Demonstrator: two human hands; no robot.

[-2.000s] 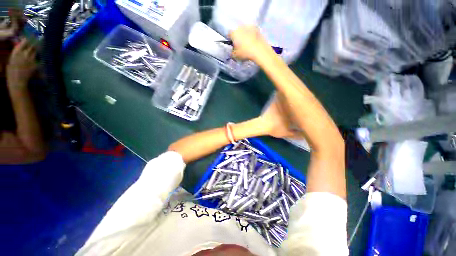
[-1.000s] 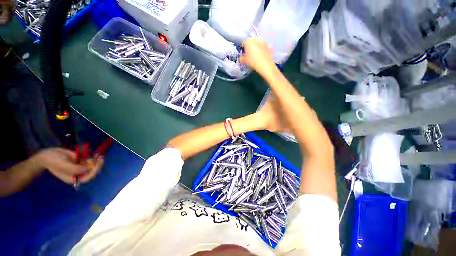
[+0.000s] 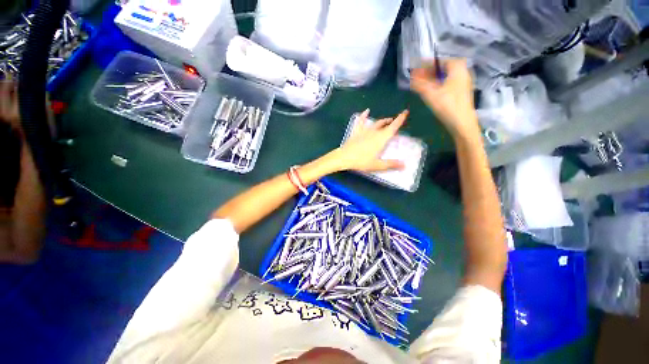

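A clear plastic packing box (image 3: 415, 170) with a white lining lies on the green bench beyond the parts tray. My left hand (image 3: 371, 147) rests on it with fingers spread. My right hand (image 3: 448, 89) is raised at the upper right, blurred, near the stacked clear boxes (image 3: 470, 32). It holds a dark slim pen or tool (image 3: 439, 69). The blue parts tray (image 3: 420, 238), heaped with loose silver metal shafts (image 3: 349, 256), sits nearest my body.
Two clear side boxes (image 3: 191, 142) with loose parts stand at the left. Beyond are a white carton (image 3: 174, 28) and a round tub (image 3: 313, 103) with a white bottle or roll. Plastic bags (image 3: 516, 106) and an empty blue tray (image 3: 544, 302) lie right. Another person's arm (image 3: 27, 206) shows left.
My right hand has moved from the round tub rightward to the stacked boxes. My forearms no longer cross, and the packing box is more exposed. The other person's hand has withdrawn. The view has shifted.
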